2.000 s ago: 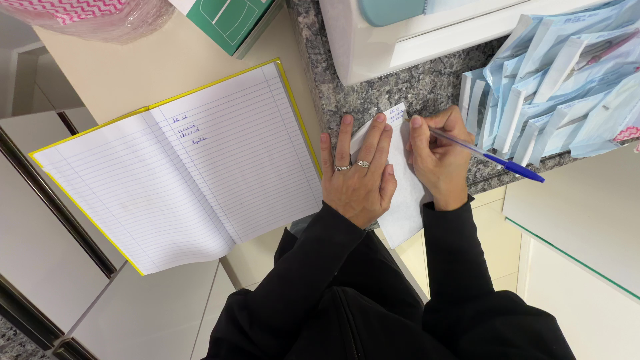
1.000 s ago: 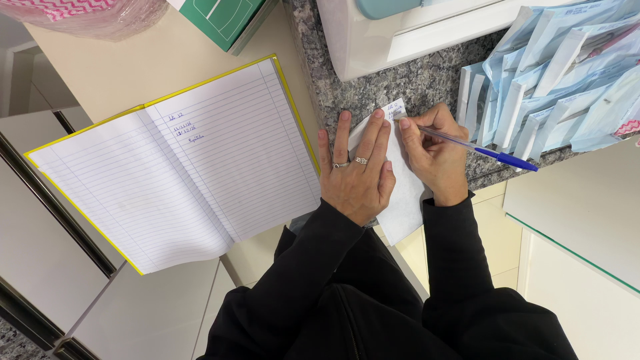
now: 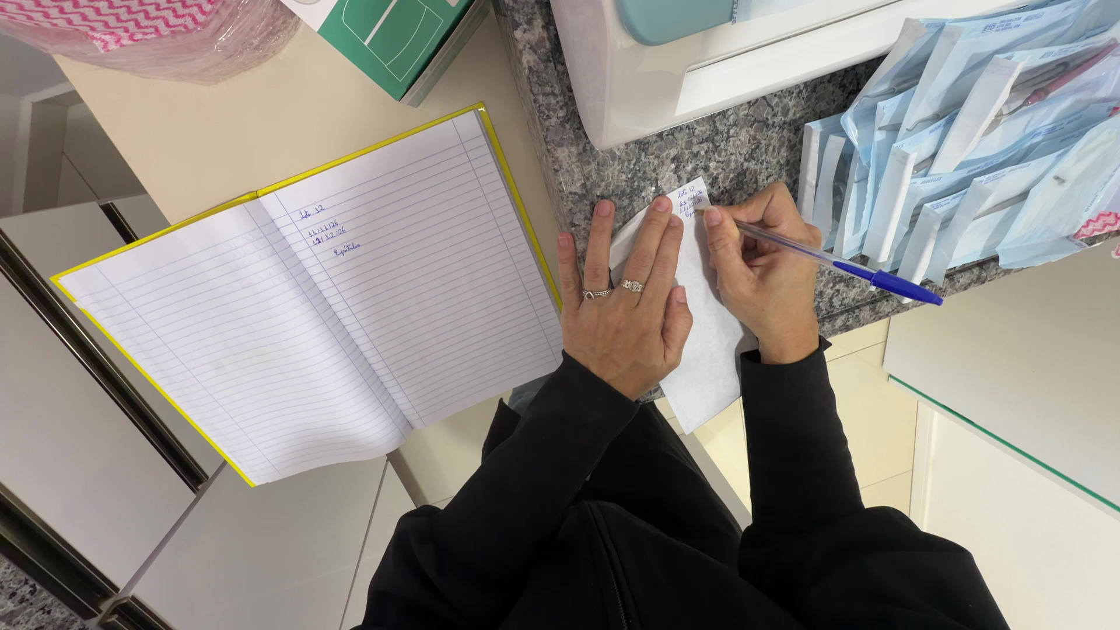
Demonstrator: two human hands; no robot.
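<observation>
My left hand (image 3: 632, 302), with two rings, lies flat with fingers spread on a white paper pouch (image 3: 703, 376), pressing it against the granite counter. My right hand (image 3: 770, 271) grips a clear ballpoint pen with a blue cap (image 3: 884, 280) on its back end. The pen's tip touches the pouch near its top end, where there are short lines of blue handwriting. To the left of my hands an open lined notebook (image 3: 420, 262) with a yellow cover bears a few handwritten lines on its right page.
Several sealed sterilization pouches (image 3: 971, 166) with instruments inside stand in a row at the right. A white appliance (image 3: 630, 87) is on the granite counter (image 3: 612, 166) at the top. Behind the notebook are a green and white box (image 3: 398, 39) and a plastic-wrapped pink patterned bundle (image 3: 166, 35).
The right hand and pen have shifted slightly down along the pouch's written end. More handwriting shows on the pouch. The left hand stays in place on it.
</observation>
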